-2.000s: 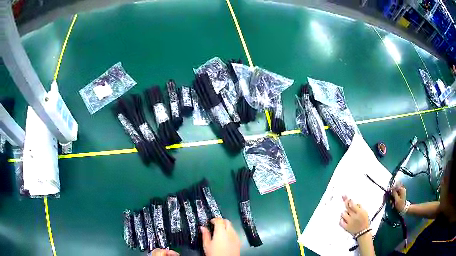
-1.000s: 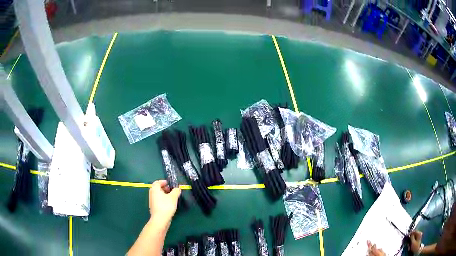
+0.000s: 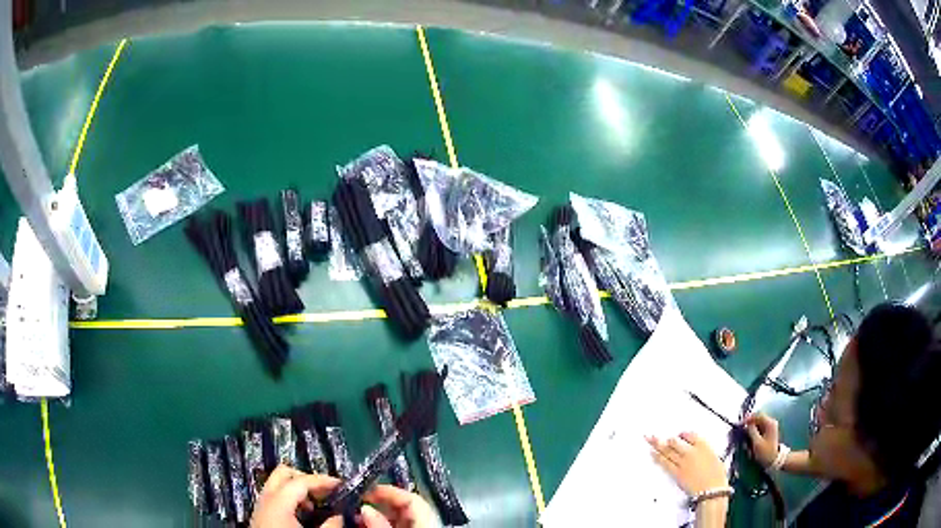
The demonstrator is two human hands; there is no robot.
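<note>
My left hand [image 3: 292, 499] and my right hand [image 3: 398, 507] are at the bottom edge, partly cut off. Both hold the lower part of one wrapped black bundle [image 3: 369, 466], slanting up to the right, its bare ends fanned out. The fingers hide its lower end. A row of upright wrapped bundles [image 3: 235, 470] lies left of and behind my hands. Two more bundles, one partly behind the held one [image 3: 385, 413] and one to its right [image 3: 437, 476], lie beside the row. Longer black bundles [image 3: 237, 291] lie farther back.
Clear bags lie at back left [image 3: 168, 194], at centre [image 3: 481, 363] and over bundles at right [image 3: 622, 239]. A person [image 3: 865, 402] at right handles black cables on a white sheet [image 3: 629, 443]. A tape roll [image 3: 725, 340] lies nearby. A grey-white post [image 3: 41, 196] stands left.
The leftmost bundle of the back group, gripped by my left hand one second ago, is gone from there; a bundle is now in both hands at the bottom. The view has shifted.
</note>
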